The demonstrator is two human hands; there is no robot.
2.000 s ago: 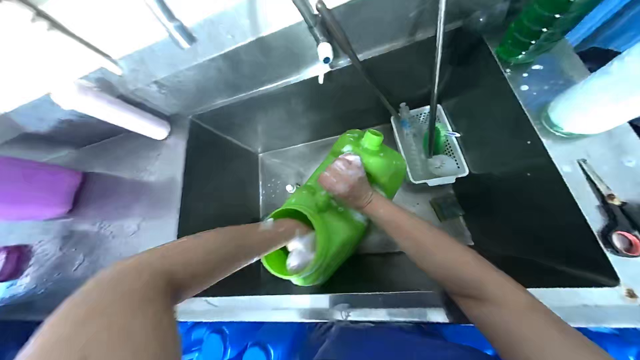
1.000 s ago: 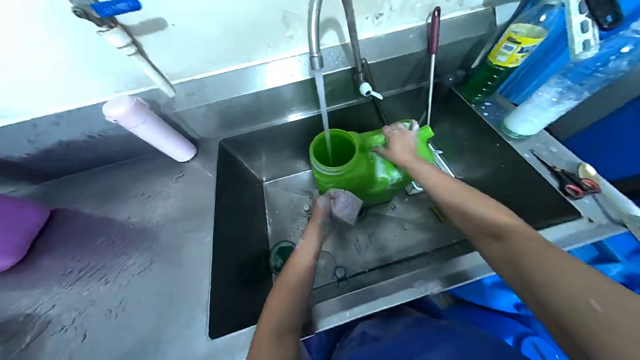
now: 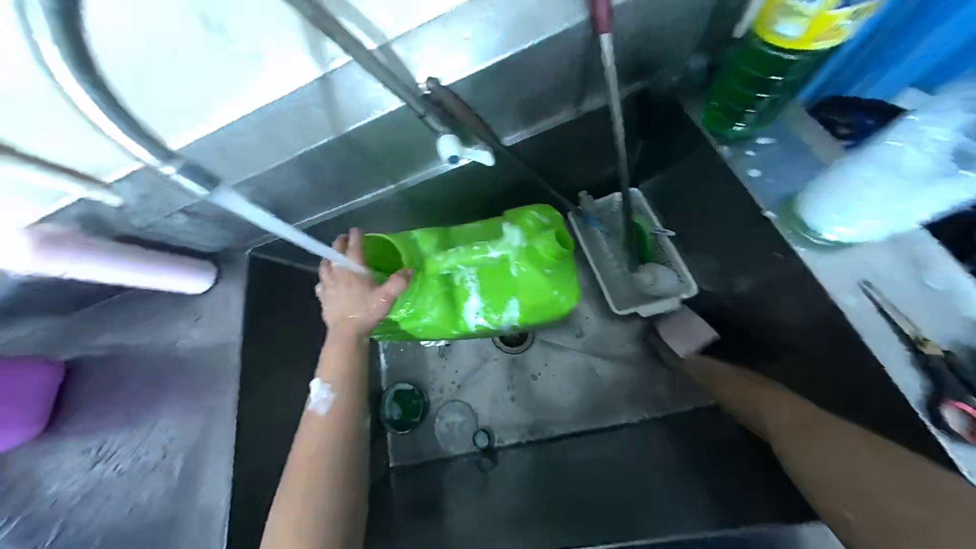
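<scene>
A green plastic jug (image 3: 488, 274) with soap suds on it lies on its side across the sink, its wide mouth to the left. My left hand (image 3: 354, 293) grips the rim of that mouth, and water from the curved metal faucet (image 3: 183, 175) runs onto the hand and the opening. Low at the right of the sink, my right hand (image 3: 675, 343) is dark and blurred; a pale sponge (image 3: 686, 332) is at its fingers, just below the white plastic basket (image 3: 679, 296). The basket holds small items and a long-handled tool with a dark red grip (image 3: 601, 15).
Round lids (image 3: 404, 408) lie near the drain (image 3: 513, 341). On the right ledge are scissors (image 3: 907, 328), a green bottle (image 3: 751, 84) and a whitish bottle (image 3: 877, 183). A pink cylinder (image 3: 122, 259) and a purple container (image 3: 27, 400) are on the left counter.
The right hand has left the jug and moved beside the basket. My left hand, which had the sponge a second ago, is now on the jug's mouth. Water started running after the oldest frame.
</scene>
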